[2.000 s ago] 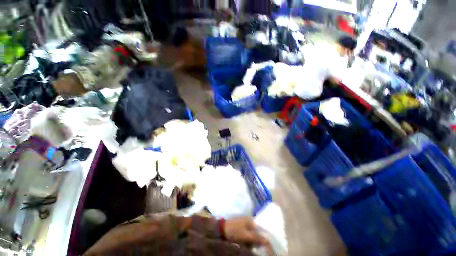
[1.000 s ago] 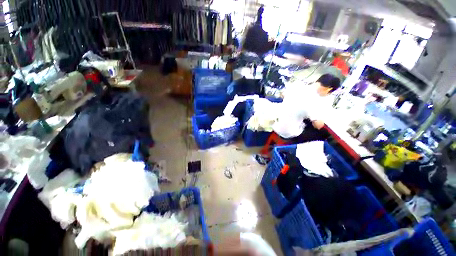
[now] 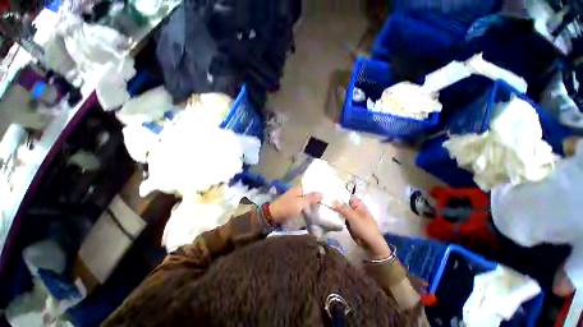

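Note:
A small white fabric piece (image 3: 325,185) is held in front of my body, above the aisle floor. My left hand (image 3: 295,203) grips its left edge, with a red band at the wrist. My right hand (image 3: 359,220) grips its lower right edge, with a light bracelet at the wrist. The fingers are partly blurred. Whether the piece is a single layer or a stack, I cannot tell.
A heap of cream garment parts (image 3: 198,150) lies at the left. Blue baskets (image 3: 391,125) with cream and dark fabric stand ahead and right. Dark fabric (image 3: 214,48) is piled ahead left. A purple-edged table (image 3: 48,156) runs along the left. A person's white sleeve (image 3: 537,207) is at the right.
The view has tilted down and come closer to the baskets and cream heap. Both hands now show, holding the white piece; earlier only one hand showed at the bottom edge.

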